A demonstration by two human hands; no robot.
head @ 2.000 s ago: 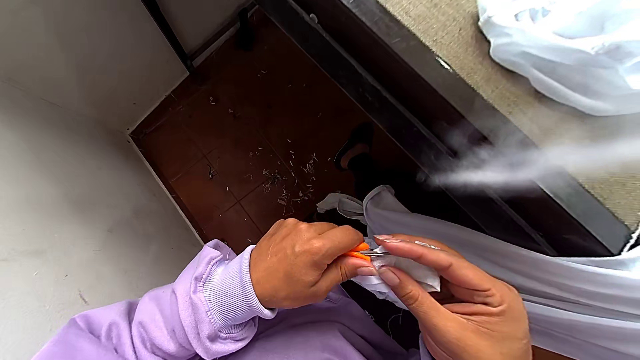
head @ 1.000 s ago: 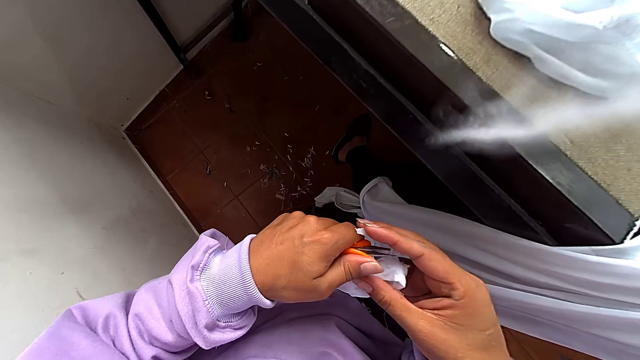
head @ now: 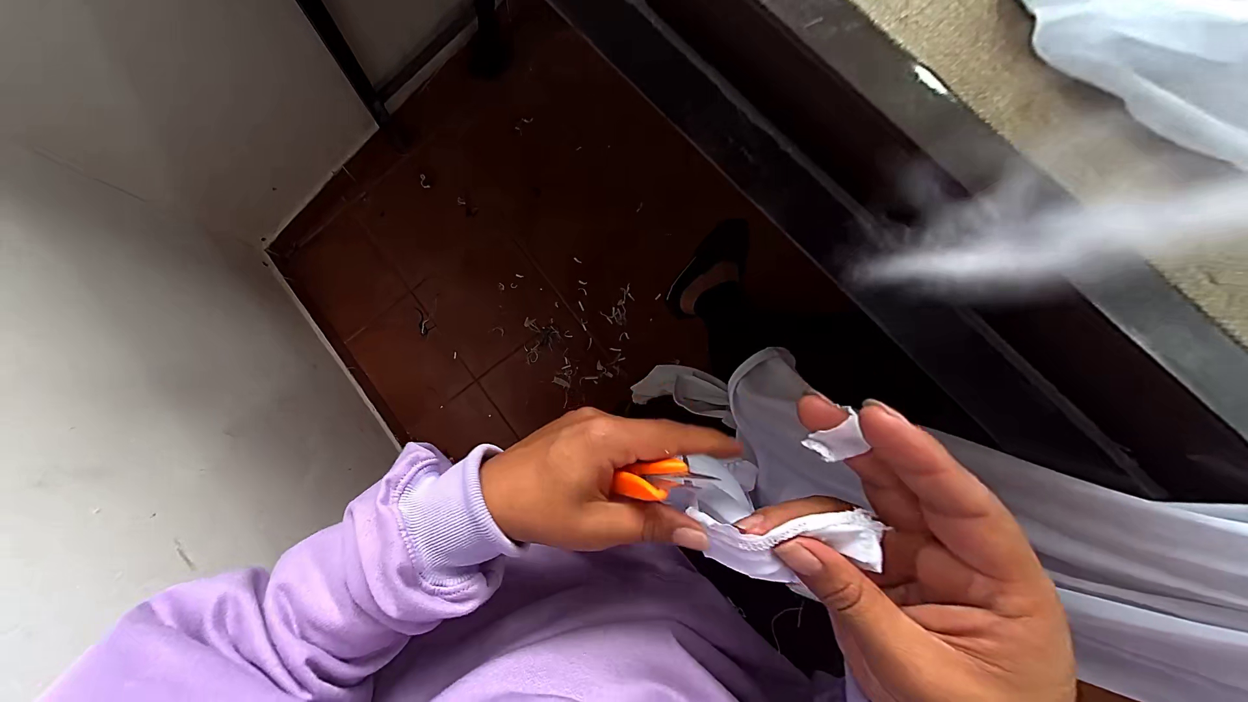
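My left hand, in a lilac sleeve with a ribbed cuff, holds small snips or scissors with orange handles. Their metal tips show blurred beside gathered white fabric. Its index finger reaches over the tips, while the thumb lies by the fabric edge. My right hand pinches a stitched, frayed edge of the white fabric between thumb and a finger. Between two other raised fingertips it holds a small white scrap or tag. More thin white cloth drapes behind and right of the hand.
A dark table frame runs diagonally, with a beige surface bearing white cloth. A whitish, mist-like streak crosses its edge. Thread clippings lie on brown floor tiles near a dark shoe. A pale wall stands left.
My right hand's fingers have spread apart, and a small white scrap now shows between two fingertips. My left index finger has stretched out from its curled position over the orange-handled tool.
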